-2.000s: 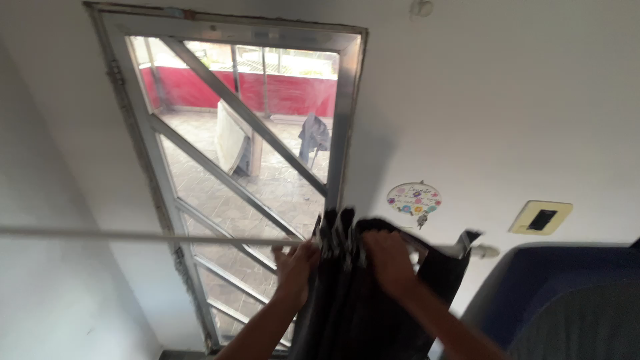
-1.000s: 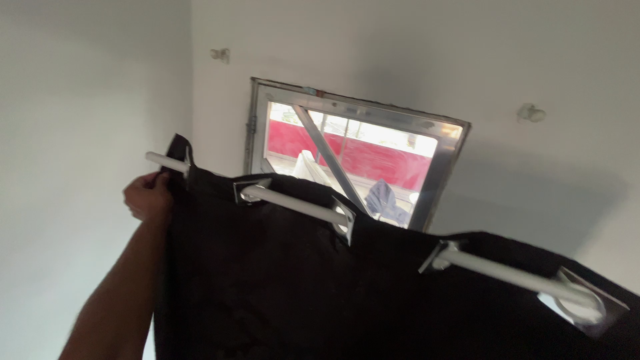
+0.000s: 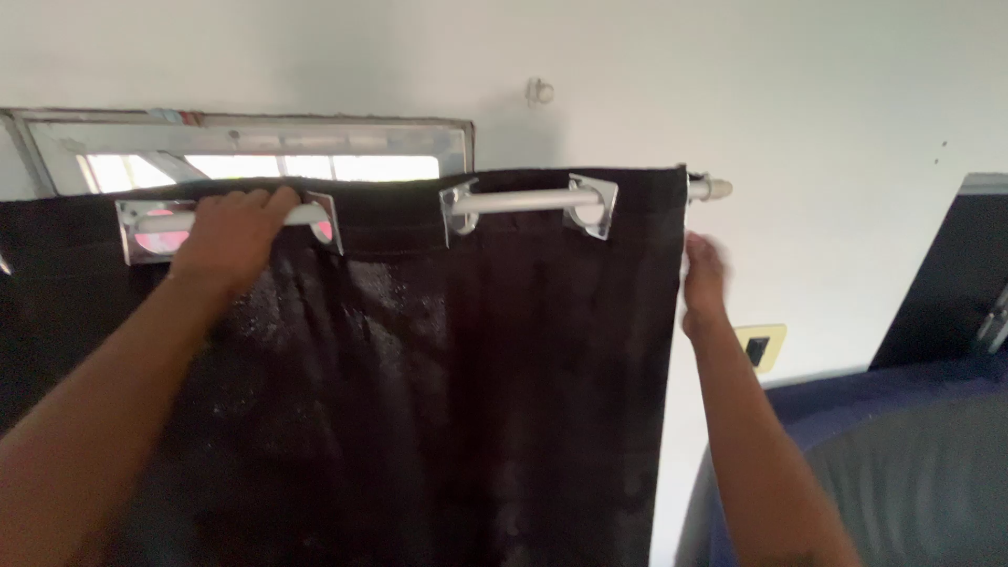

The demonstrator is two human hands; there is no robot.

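Observation:
A dark curtain (image 3: 488,354) hangs spread on a white curtain rod (image 3: 524,201), which passes through eyelets with clear square rims. My left hand (image 3: 236,236) is closed over the rod between two eyelets, at the curtain's top edge. At the curtain's right edge is my right hand (image 3: 705,276), blurred, just below the rod's capped end (image 3: 713,189); whether its fingers pinch the edge I cannot tell. The curtain covers the lower part of the metal-framed glass door (image 3: 354,138).
A wall bracket (image 3: 539,91) sticks out above the rod. To the right are a yellowish light switch plate (image 3: 761,348), a dark blue and grey padded seat back (image 3: 890,457) and a black panel (image 3: 945,276) against the wall.
The curtain, bunched between both hands two seconds ago, is now spread along the rod. My left hand was at the curtain's left end one second ago and now grips further along. The view has swung right.

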